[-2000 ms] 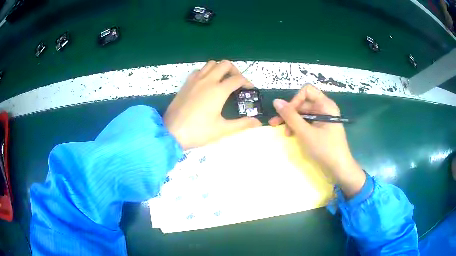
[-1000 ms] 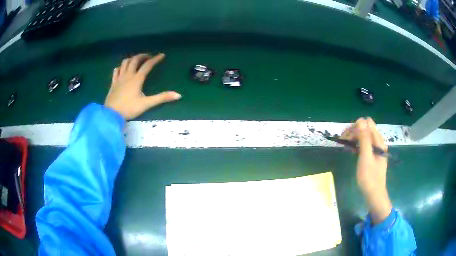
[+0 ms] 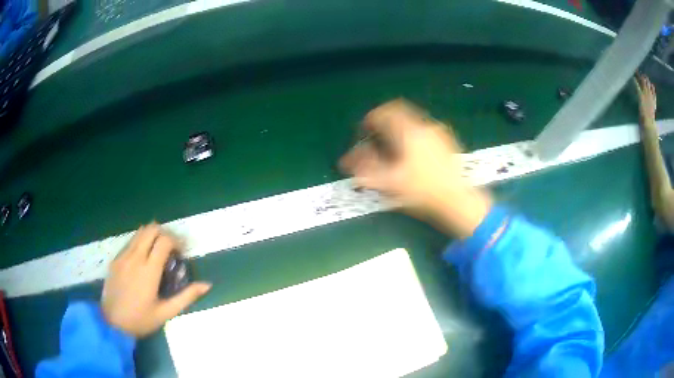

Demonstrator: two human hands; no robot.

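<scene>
My left hand (image 3: 144, 284) is at the lower left, just below the white strip, with a dark watch housing (image 3: 176, 274) between thumb and fingers. My right hand (image 3: 406, 159) is blurred and reaches over the white strip onto the green surface beyond. A thin dark line shows at its fingers, too blurred to tell if it is the tweezers. The backing sheet (image 3: 307, 325) lies on the near surface between the arms and looks overexposed white.
One housing (image 3: 198, 148) lies beyond the white strip (image 3: 251, 221), with others at far left (image 3: 24, 205) and right (image 3: 513, 111). A pale post (image 3: 602, 81) stands at right. Another person's hand (image 3: 646, 96) is at the right edge. A red tray (image 3: 6, 336) is at lower left.
My left hand has come back from the far surface and now has a housing. My right hand has moved left and across the strip. The camera view has turned and tilted.
</scene>
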